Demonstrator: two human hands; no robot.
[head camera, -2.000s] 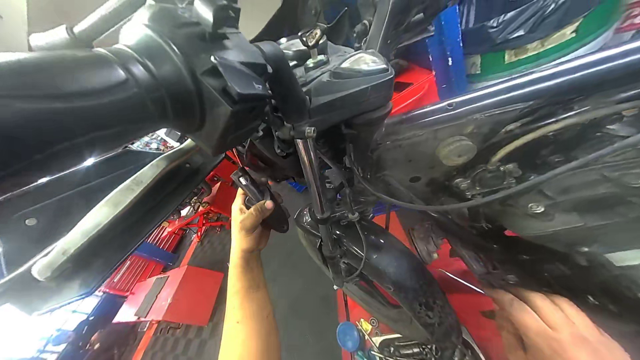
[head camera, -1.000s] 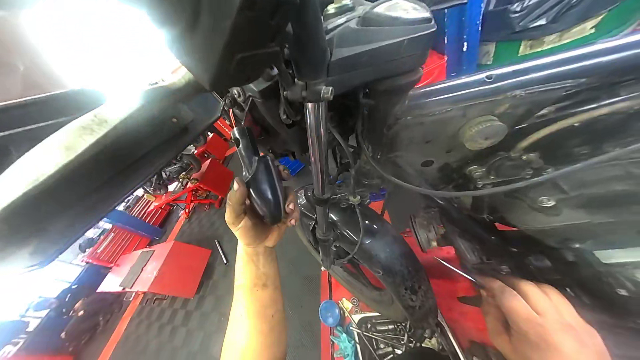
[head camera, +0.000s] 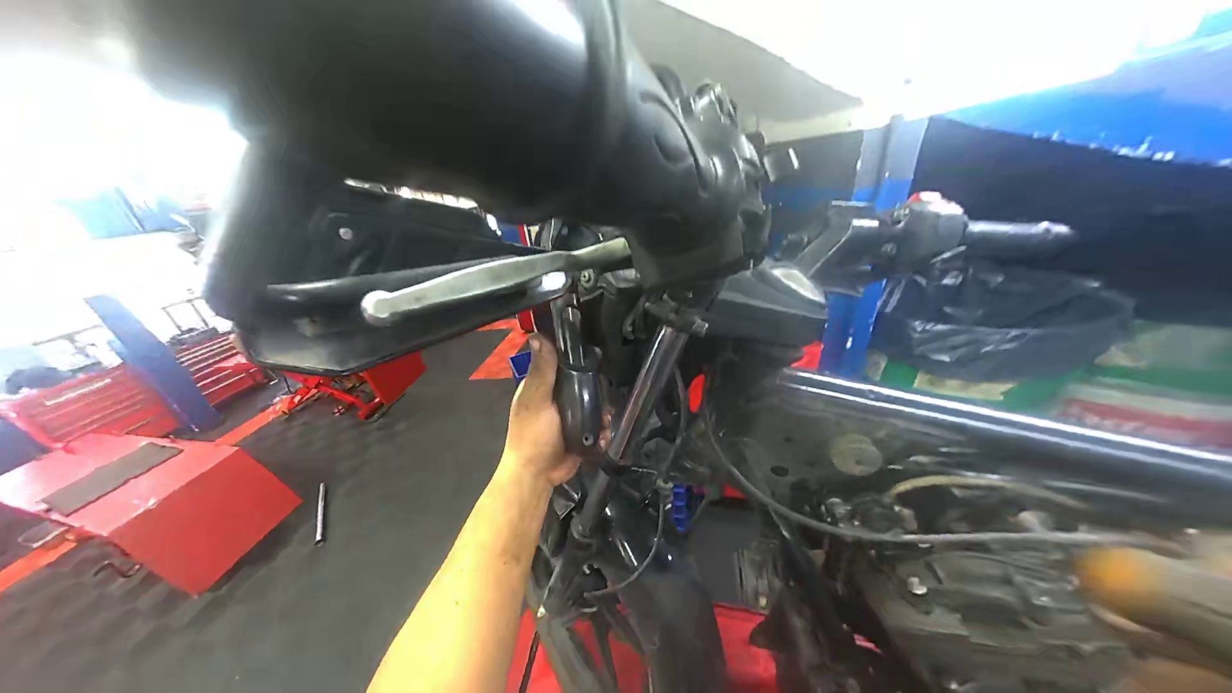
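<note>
My left hand (head camera: 547, 423) holds a black turn signal housing (head camera: 579, 409) upright beside the motorcycle's fork tube (head camera: 647, 390). The thumb lies along its left side, and fingertips show at its right. Above it, a silver brake or clutch lever (head camera: 500, 279) extends left from the black handlebar control. The front fender (head camera: 664, 587) curves below the fork. At the lower right edge my right hand (head camera: 1165, 606) is blurred and partly out of frame, near the engine side (head camera: 972, 587); a blurred orange-tipped form shows there, and whether the hand holds anything cannot be made out.
A large black handlebar grip (head camera: 414, 106) and a mirror (head camera: 327, 356) hang close overhead. On the dark floor at left lie a red ramp (head camera: 212, 520) and a metal bar (head camera: 320, 513). A long black cable (head camera: 866, 534) loops across the motorcycle's right side.
The view has swung up and shifted. My left hand still holds the turn signal, now more upright beside the fork. The thin metal tool seen earlier at my right hand is no longer visible.
</note>
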